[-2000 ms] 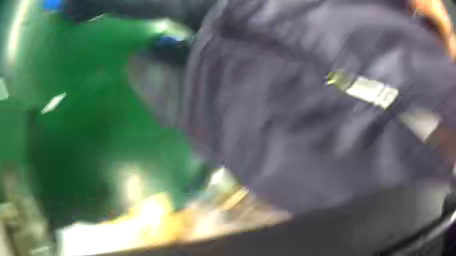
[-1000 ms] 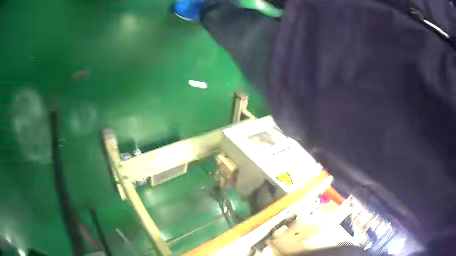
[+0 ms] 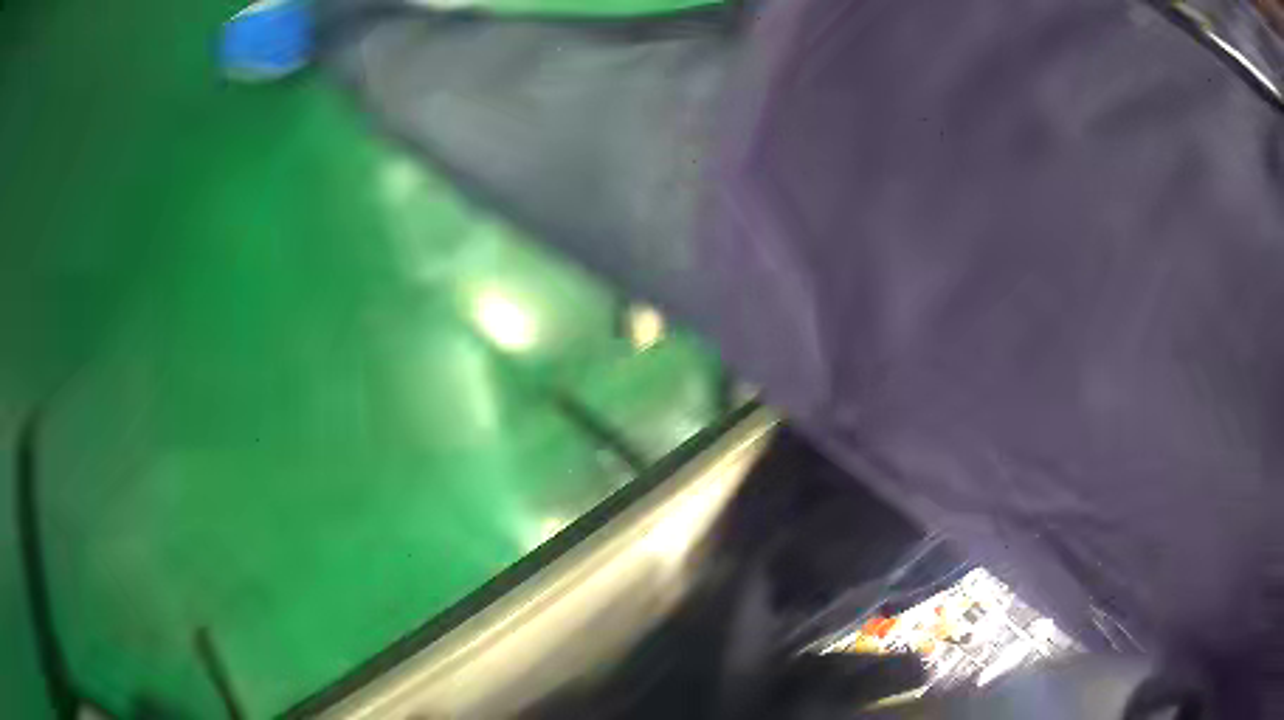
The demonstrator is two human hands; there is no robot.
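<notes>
No hand is clearly visible; the view is tilted and blurred. The wearer's dark grey-purple work jacket (image 3: 986,267) fills the right side. A grey trouser leg (image 3: 549,141) reaches left from it to a blue shoe or shoe cover (image 3: 269,40) at the top left. Below the jacket lies a patch of small white, red and orange items (image 3: 958,629), too blurred to name. Whether a hand touches them cannot be told.
A long pale edge with a dark border (image 3: 577,591), possibly a bench, runs diagonally at the bottom. Dark cloth or shadow (image 3: 803,549) lies beside it. The glossy green floor (image 3: 254,310) carries glare spots and thin dark lines (image 3: 31,563) at the left.
The pale frame and white box seen a second ago are out of view. The long pale edge now shows. The blue shoe has shifted left, and more of the leg shows.
</notes>
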